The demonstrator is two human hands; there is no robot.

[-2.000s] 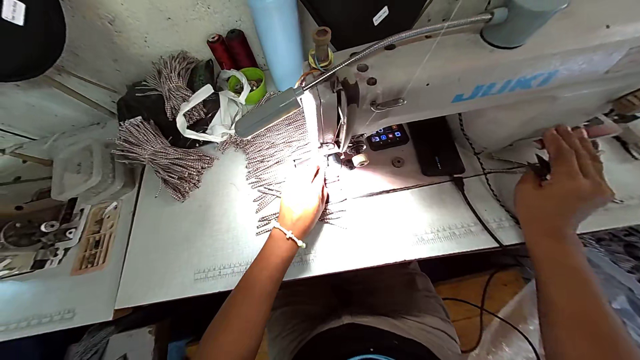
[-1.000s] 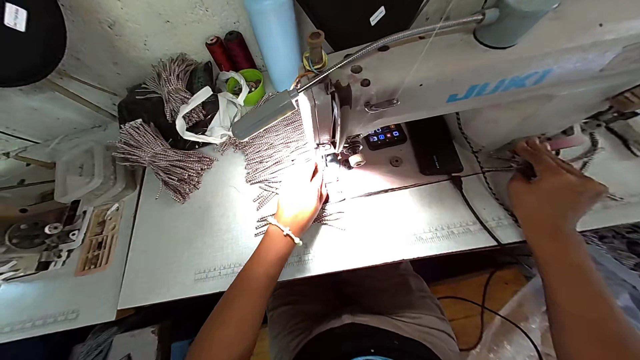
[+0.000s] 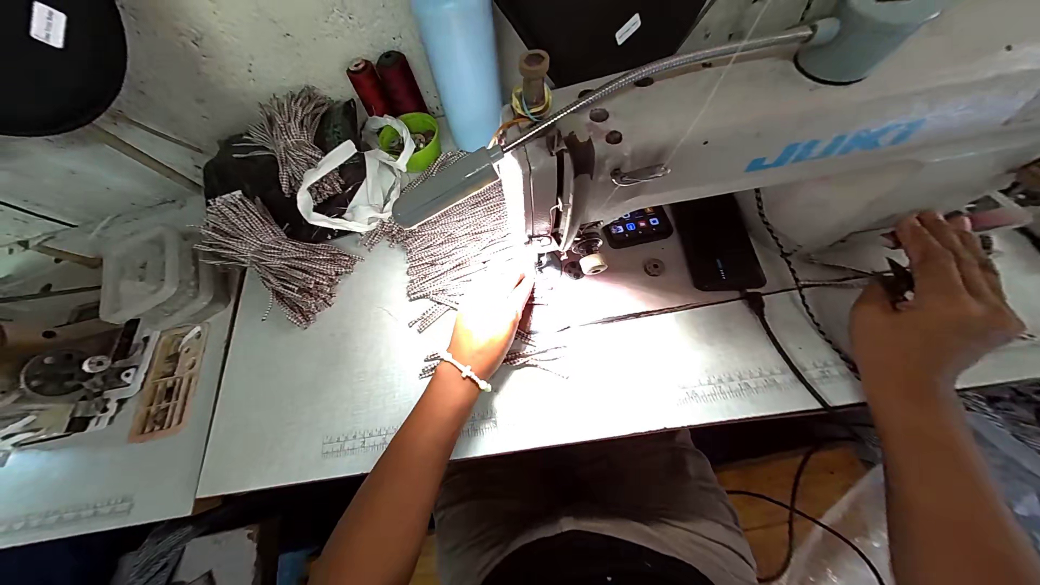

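Observation:
My left hand [image 3: 486, 325] presses flat on striped cords [image 3: 459, 236] at the needle area of a JUKI sewing machine [image 3: 837, 122]; the lamp's glare hides the fingertips. The cords lie side by side on the table to its left, with loose ends below the wrist. On the right, my right hand [image 3: 942, 284] is by the machine's base with a small dark metal tool, perhaps thread snips [image 3: 897, 280], between thumb and palm. Its fingers are at some cords near a pink object [image 3: 995, 218]. What they grip is unclear.
Bundled cords [image 3: 272, 260], a green cup [image 3: 418, 140], red thread spools [image 3: 398, 81] and a blue bottle [image 3: 463, 69] stand at the back left. A phone [image 3: 638, 226] and black power bank [image 3: 715, 244] lie under the machine arm. A gooseneck lamp [image 3: 451, 187] hangs above the cords.
My right hand has shifted slightly about the cords at the right, and the dark tool shows more plainly than one second ago. My left hand stays at the needle area.

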